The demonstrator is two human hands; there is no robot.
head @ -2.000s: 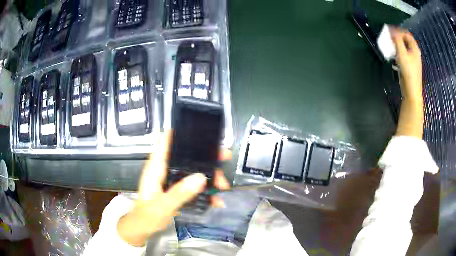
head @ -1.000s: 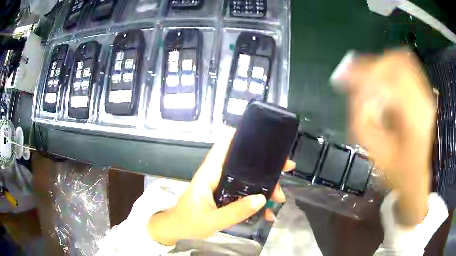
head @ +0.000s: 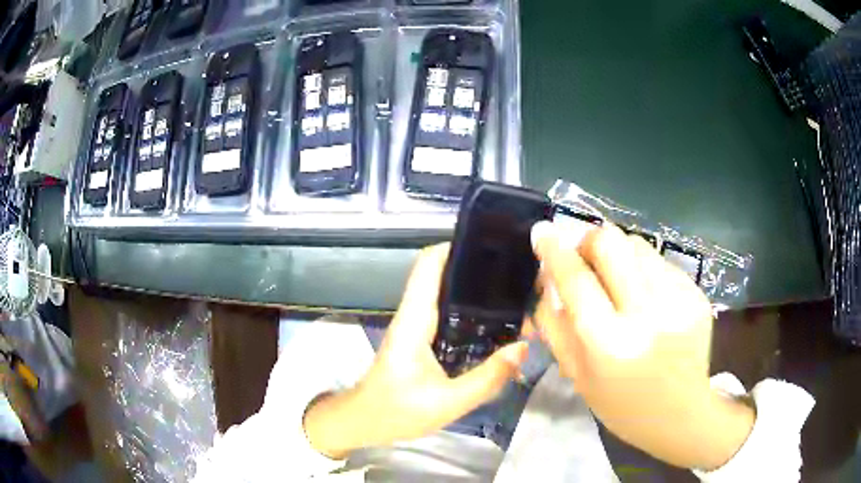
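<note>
My left hand (head: pixel 401 363) holds a black keypad phone (head: pixel 493 255) upright above the lap, its dark screen and keys facing up. My right hand (head: pixel 628 330) is at the phone's right side, its fingertips bent at the screen's right edge. A pale bit shows by the fingertips; I cannot tell whether it is the wiping cloth. The lens tray (head: pixel 722 275) lies on the bench behind my right hand, mostly hidden by it.
The phone tray (head: pixel 387 209) lies on the bench at the left, with phones showing pale contacts and white labels. A loose phone (head: pixel 772 66) lies upper right. Stacked ribbed trays (head: pixel 850 160) stand far right. A shiny clear film heap (head: pixel 156 387) and a small white fan (head: pixel 17 269) are at left.
My right hand, with a small white piece, has come from the upper right down to the phone. The phone is still in my left hand, held more upright.
</note>
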